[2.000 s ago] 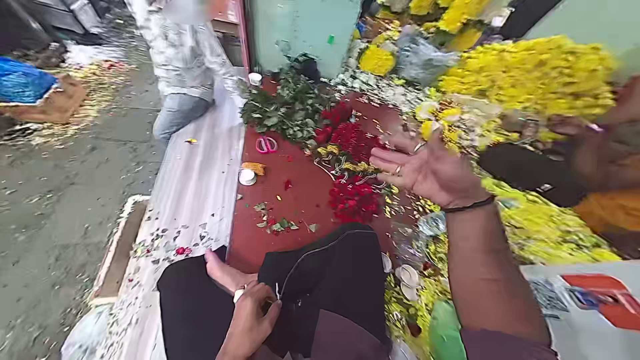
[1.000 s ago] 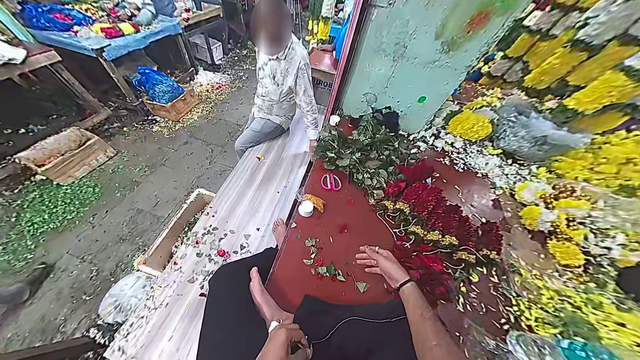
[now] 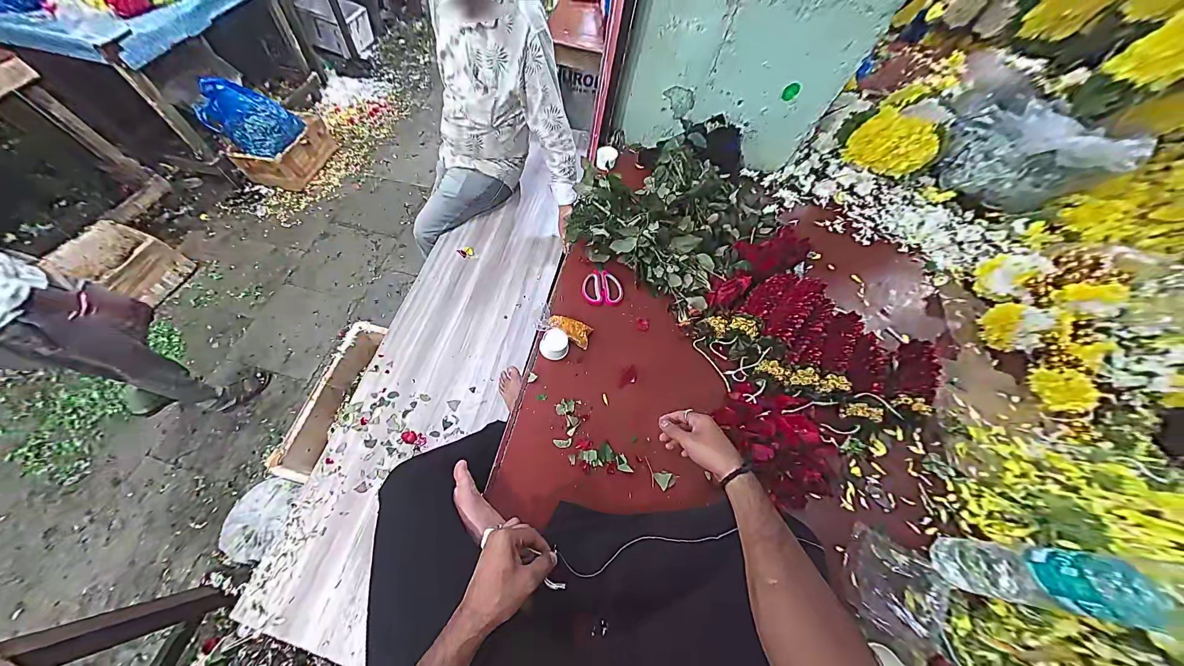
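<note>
My left hand (image 3: 509, 566) is over my lap, its fingers closed on the end of a white string (image 3: 638, 544) that trails over the black cloth on my legs. My right hand (image 3: 700, 444) is above the red-brown surface (image 3: 592, 407), thumb and fingertips near each other; whether something thin is between them I cannot tell. Just right of it lie loose red roses (image 3: 772, 444), and beyond them a red flower garland (image 3: 823, 324) with yellow flower bands. Pink-handled scissors (image 3: 602, 288), a white spool (image 3: 554, 344) and an orange packet (image 3: 572, 330) lie farther forward.
Leafy rose stems (image 3: 661, 213) are heaped at the back beside a green wall (image 3: 740, 74). A person (image 3: 490, 102) sits on the pale plank (image 3: 472, 305) at the left. Yellow flowers (image 3: 893, 141), plastic wrap and a plastic bottle (image 3: 1054, 578) lie right. Another person's leg (image 3: 111, 342) shows far left.
My right hand was raised with spread fingers two seconds ago; it is lower now, over the red-brown surface, its fingers drawn together. My left hand stays near my lap. The view has swung.
</note>
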